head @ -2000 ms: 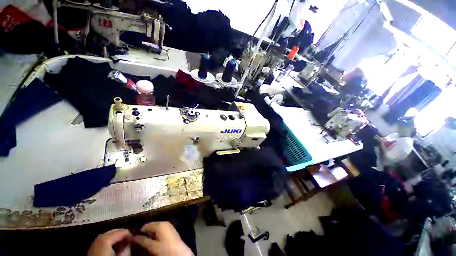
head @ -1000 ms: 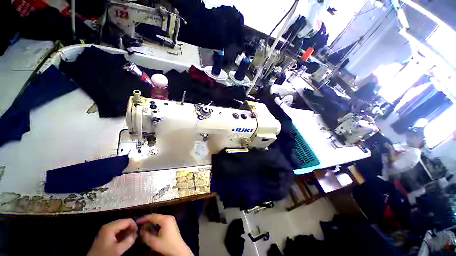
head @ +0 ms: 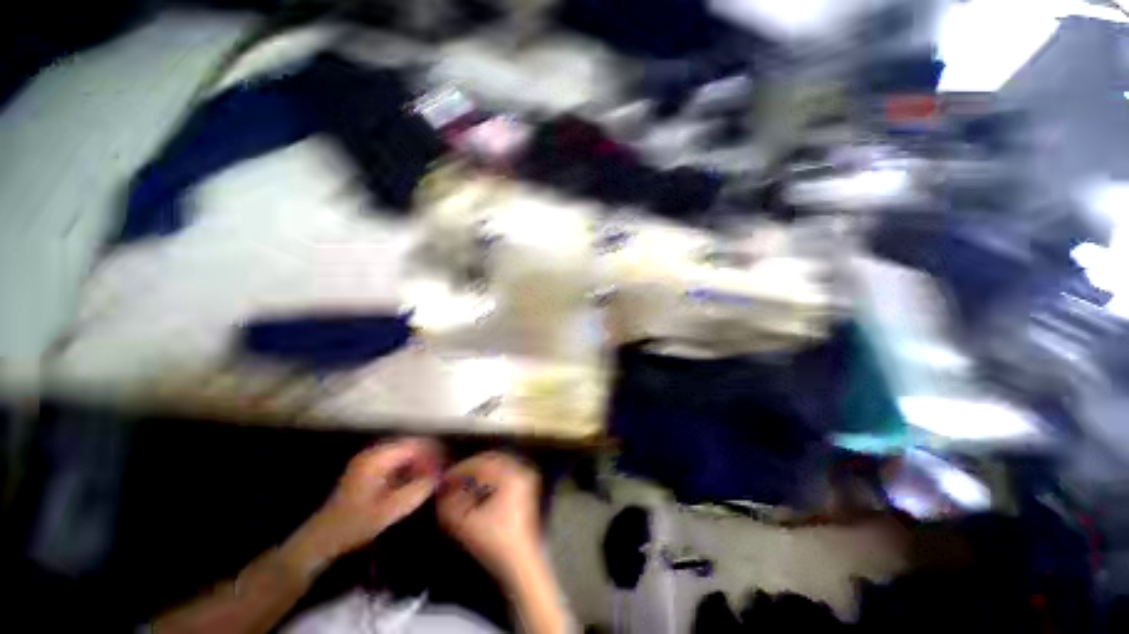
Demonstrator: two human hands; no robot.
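The frame is blurred. My left hand (head: 381, 490) and my right hand (head: 498, 510) are over the dark lap area below the table edge, fingertips meeting or almost meeting. The fingers of both hands are bent into a pinch. A small dark spot shows inside my right hand, but I cannot tell what it is or whether either hand holds anything. A flat navy cloth piece (head: 324, 338) lies on the white sewing table (head: 291, 254), beside the needle end of the cream sewing machine (head: 669, 279).
A dark cloth heap (head: 731, 415) hangs at the table's right edge below the machine. Navy cloth (head: 242, 130) lies at the back left. A teal basket (head: 870, 384) stands beyond the machine. A pinkish-white object (head: 495, 139) is behind the machine head.
The view has swung, so table and machine sit further right and blur. Both hands appear higher in the picture, with more forearm showing, still fingertip to fingertip. White cloth now shows at the bottom edge.
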